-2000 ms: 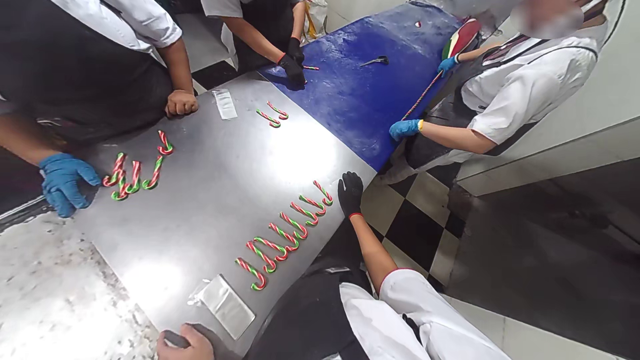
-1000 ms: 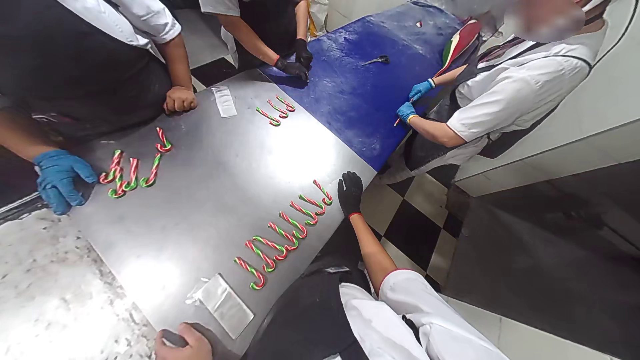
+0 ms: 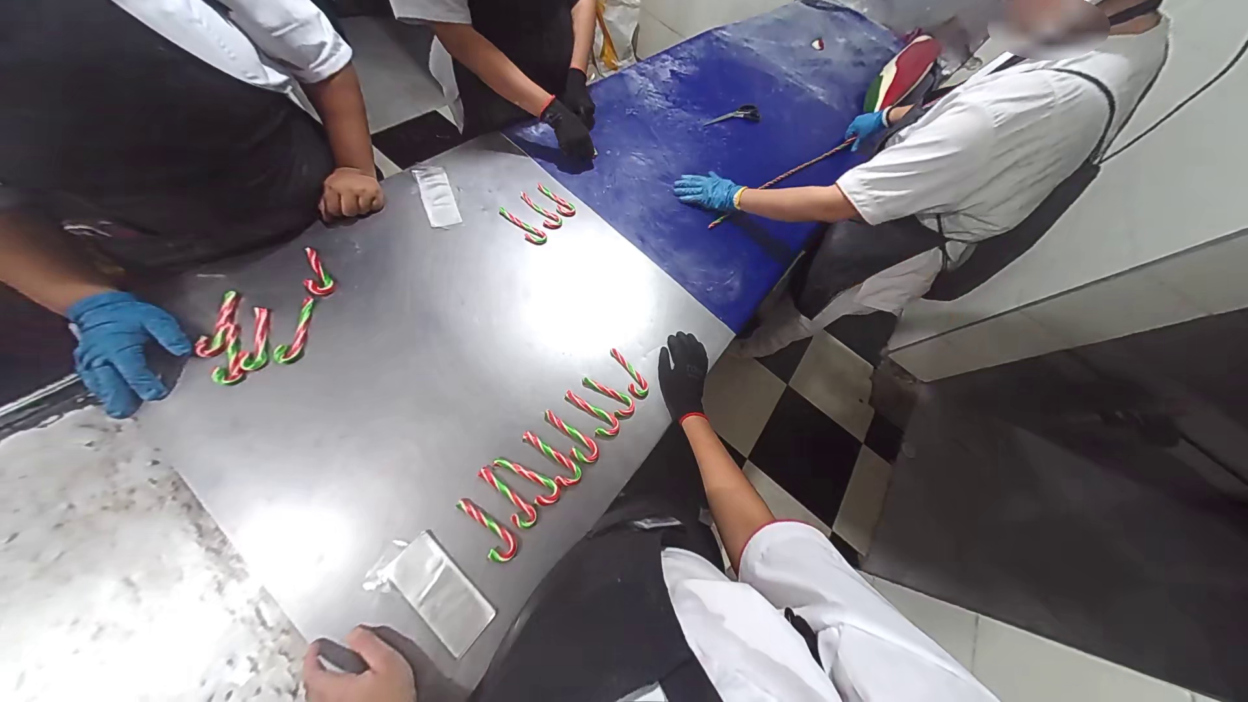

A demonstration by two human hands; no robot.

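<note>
My right hand (image 3: 683,375), in a black glove, lies flat at the near right edge of the metal table (image 3: 390,429) and holds nothing. Just left of it runs a slanting row of several red, white and green candy canes (image 3: 553,458). My left hand (image 3: 363,668) is bare at the bottom edge, partly out of view; something dark shows between thumb and finger, and I cannot tell what. Near that hand lies a stack of clear plastic bags (image 3: 442,593). More candy canes (image 3: 257,338) are at the left, and three candy canes (image 3: 538,214) lie at the far side.
Across the table, a co-worker's blue-gloved hand (image 3: 122,351) rests by the left canes. Another's black-gloved hands (image 3: 575,122) are at the blue mat (image 3: 663,127), which holds scissors (image 3: 736,115). At right, a co-worker's blue-gloved hand (image 3: 709,191) touches a thin striped candy rope (image 3: 799,171).
The far group of canes has grown from two to three. The right co-worker's hands, close together one second ago, are now apart along the candy rope. My hands have stayed put.
</note>
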